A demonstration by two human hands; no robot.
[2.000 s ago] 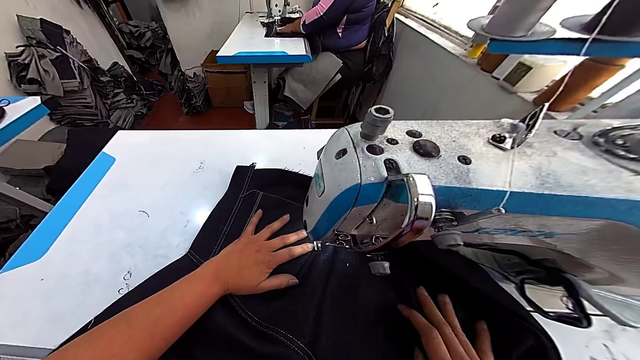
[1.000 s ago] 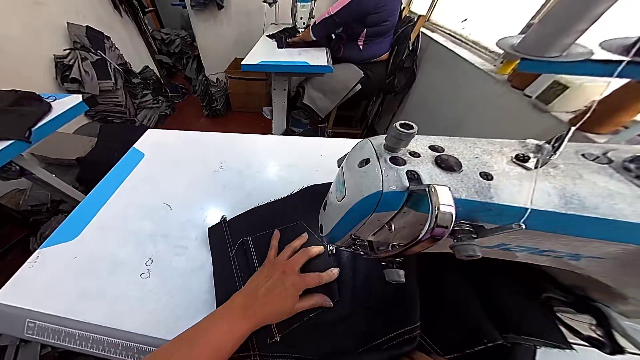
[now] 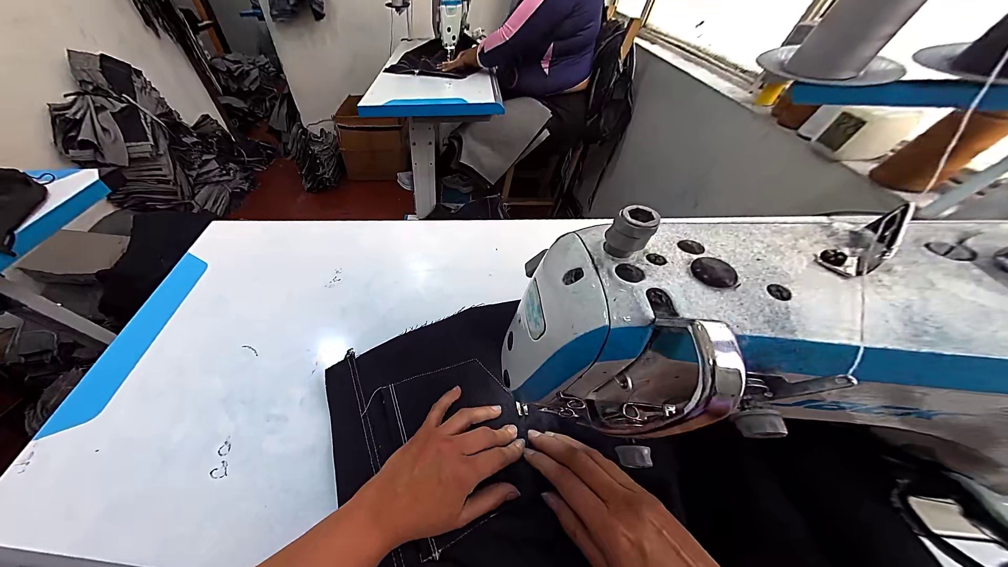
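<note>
Dark denim fabric [image 3: 441, 339] with pale stitch lines and a stitched pocket outline lies on the white sewing table [image 3: 181, 394], its right part under the head of a Jack industrial sewing machine [image 3: 583, 291]. My left hand [image 3: 449, 465] rests palm down on the pocket area, fingers spread, their tips just left of and below the presser foot. My right hand [image 3: 606, 496] lies flat on the cloth in front of the machine head, its fingertips close to those of my left hand. The needle area is partly hidden by the machine's guard.
White thread [image 3: 862, 299] runs down to the machine from the upper right, where thread cones [image 3: 850, 39] stand on a blue rack. Ahead, a person [image 3: 543, 47] sits at another sewing table [image 3: 429, 106]. Heaps of dark cloth [image 3: 150, 150] and a cardboard box [image 3: 370, 146] are at the left back.
My right hand, out of sight a second ago, now lies beside my left hand. The denim has been turned and shifted since the oldest frame, and more of the pocket stitching shows.
</note>
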